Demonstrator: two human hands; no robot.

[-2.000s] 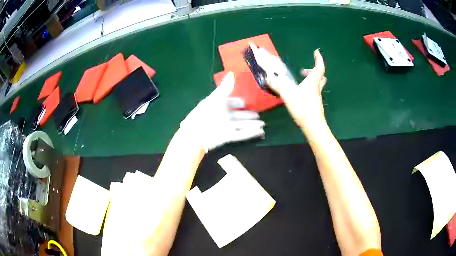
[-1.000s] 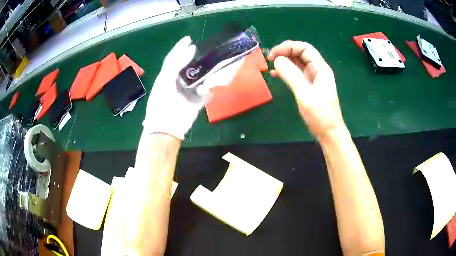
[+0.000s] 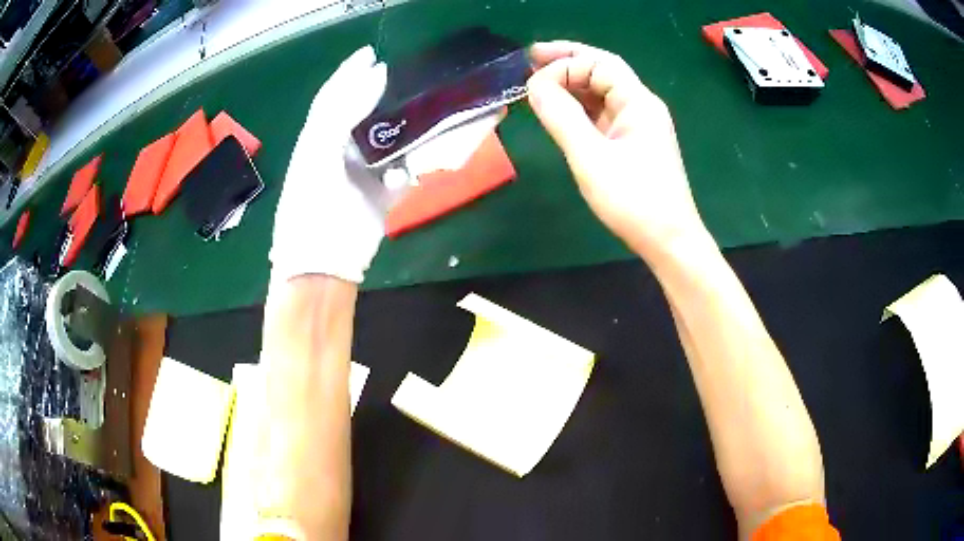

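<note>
My gloved left hand (image 3: 330, 180) holds a glossy black electronic box (image 3: 449, 97) by its left end, with the logo edge facing me. A pale flap (image 3: 449, 145) hangs below the box's front edge. My bare right hand (image 3: 613, 137) is at the box's right end, thumb and forefinger pinched at its corner; whether they hold the box or a film on it is hard to tell. A red pad (image 3: 455, 196) lies on the green belt under the box. A notched yellow backing sheet (image 3: 513, 386) lies curled on the black mat.
White-faced units (image 3: 774, 60) on red pads lie at the right of the belt. Black boxes (image 3: 222, 187) and red pads (image 3: 188, 159) lie at left. A tape roll (image 3: 76, 319) stands at far left. Another curled sheet (image 3: 934, 354) is at right.
Over the two seconds, the box was lifted off the red pads and passed into my left hand. My right hand has since moved in to the box's right end. Belt items shifted slightly left.
</note>
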